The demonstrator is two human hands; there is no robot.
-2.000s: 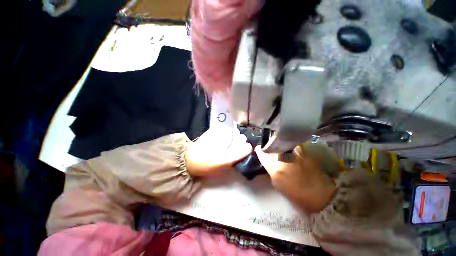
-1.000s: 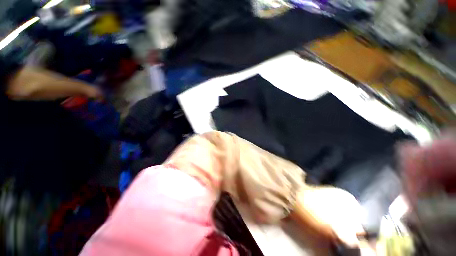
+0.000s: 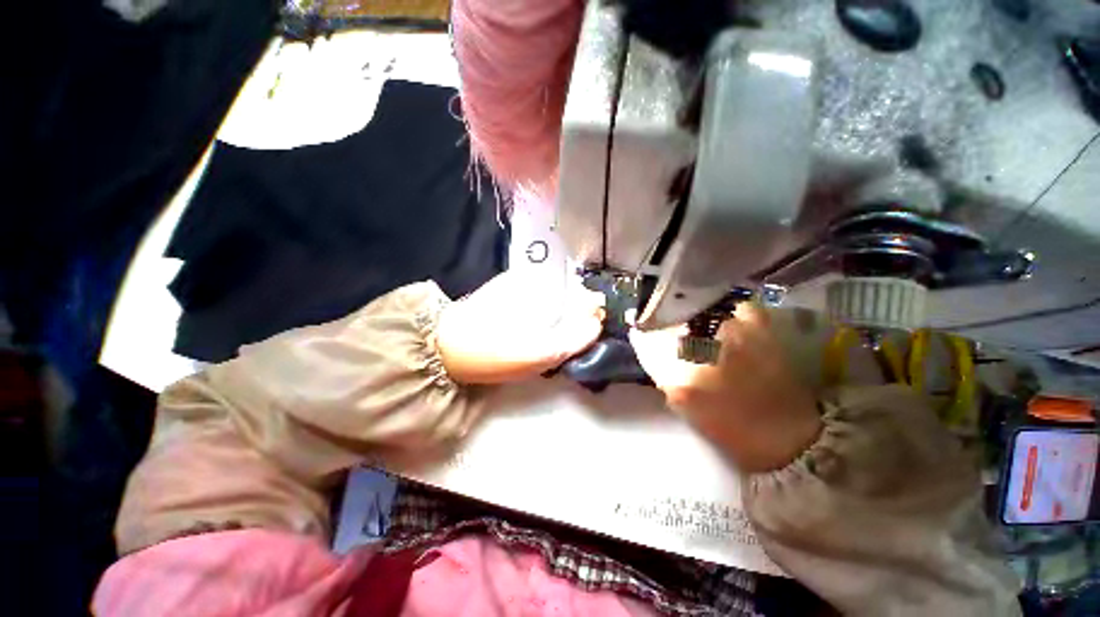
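Note:
A small dark fabric piece (image 3: 607,362) lies under the needle area of the sewing machine head (image 3: 754,169), mostly hidden by fingers. My left hand (image 3: 519,328) holds its left side, fingertips beside the presser foot (image 3: 619,301). My right hand (image 3: 736,392) is just right of the needle, its fingertips at the fabric's right edge; whether they grip it or only press it is hard to tell. Both hands are bare, with beige sleeve covers.
Dark garment panels (image 3: 338,223) lie on the white table (image 3: 555,464) at the left. Pink fluffy cover (image 3: 516,90) hangs at the head's left end. Yellow scissor handles (image 3: 929,365), a lit phone (image 3: 1047,477) and an orange object (image 3: 1062,410) are at the right.
One second ago the view was swung left and blurred; now it faces the machine again. Compared with two seconds ago, the dark piece shows wider between my hands, which remain at the needle.

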